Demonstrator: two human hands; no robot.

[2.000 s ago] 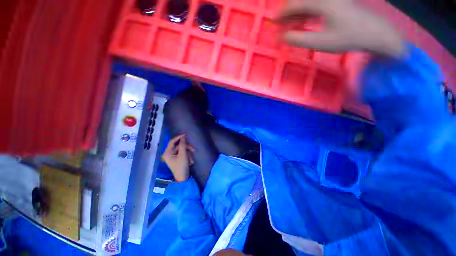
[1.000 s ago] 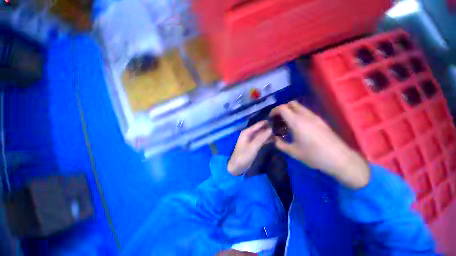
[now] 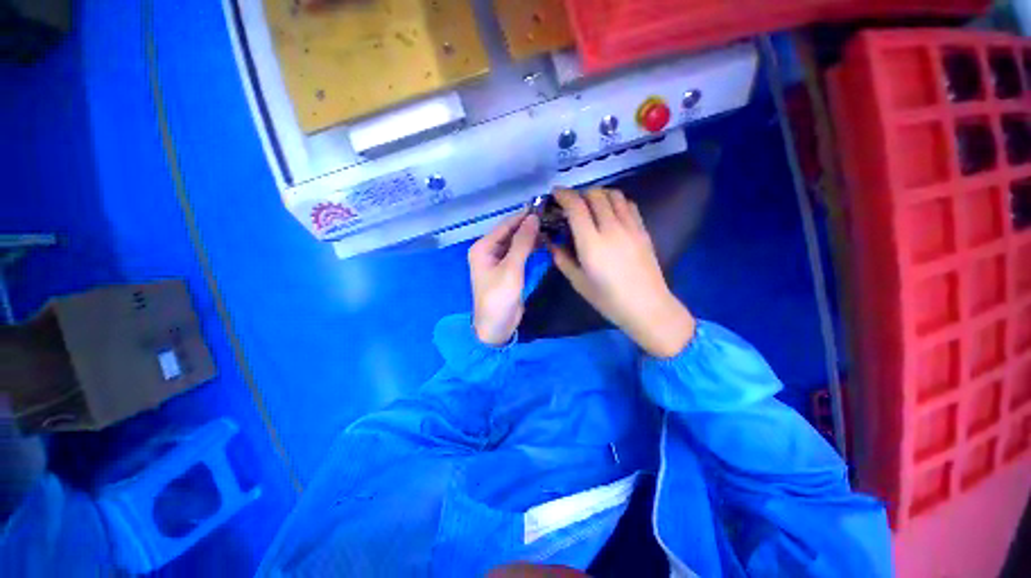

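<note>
A small dark glossy watch body (image 3: 551, 219) is held between both hands, just in front of the white press's front panel. My left hand (image 3: 503, 271) pinches its left side with the fingertips. My right hand (image 3: 618, 262) grips its right side, with fingers over the top. The fingers cover most of the piece, so I cannot tell whether it is open or closed. The red foam tray (image 3: 932, 296) stands at the right, with several dark round pieces in its upper pockets.
The white press (image 3: 497, 152) has round metal buttons and a red emergency stop (image 3: 652, 114). A golden-yellow base plate (image 3: 373, 57) lies on it, and stacked foam trays (image 3: 735, 25) stand behind. A cardboard box (image 3: 136, 350) and blue stool (image 3: 181, 497) are at lower left.
The view has swung toward the press. My right hand has come from over the foam tray to meet my left hand, and both now hold the small dark piece.
</note>
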